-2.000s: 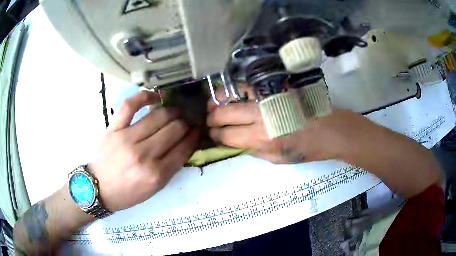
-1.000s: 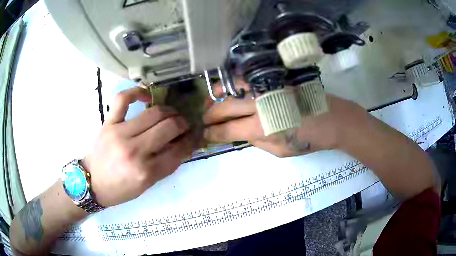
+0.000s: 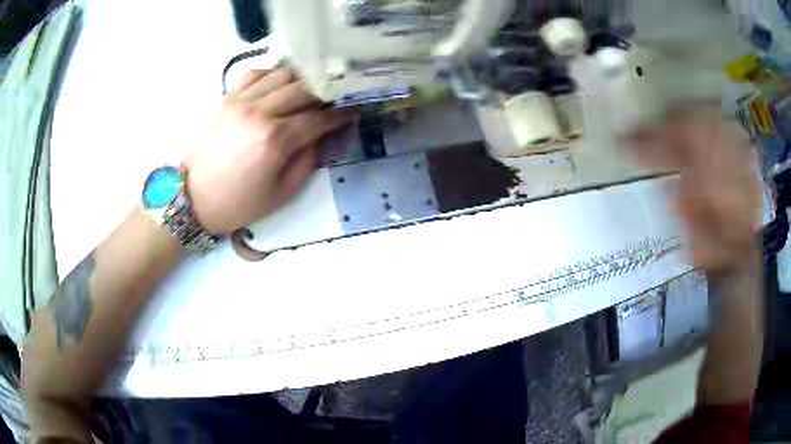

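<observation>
The cream sewing machine head (image 3: 325,43) is blurred at the top. My left hand (image 3: 260,143) is left of the needle area (image 3: 373,130), with its fingertips under the head; whether they hold anything is hidden. A small yellow-green patch, perhaps cloth (image 3: 416,97), shows behind the needle area. The shiny slide plate (image 3: 384,192) lies uncovered in front, with a dark brown area (image 3: 473,176) to its right. My right hand (image 3: 698,186) is strongly blurred over the right end of the machine and table; its fingers cannot be made out.
The white table (image 3: 390,303) has a printed scale along its curved front edge. Pale green cloth (image 3: 26,173) hangs along the left edge. Ribbed cream tension knobs (image 3: 531,120) stick out from the head. Yellow items (image 3: 748,69) are at the upper right.
My right hand has moved from the needle area far to the right. My left hand has shifted up and right. The dark green cloth between them is gone from there and the plate shows. The view has shifted.
</observation>
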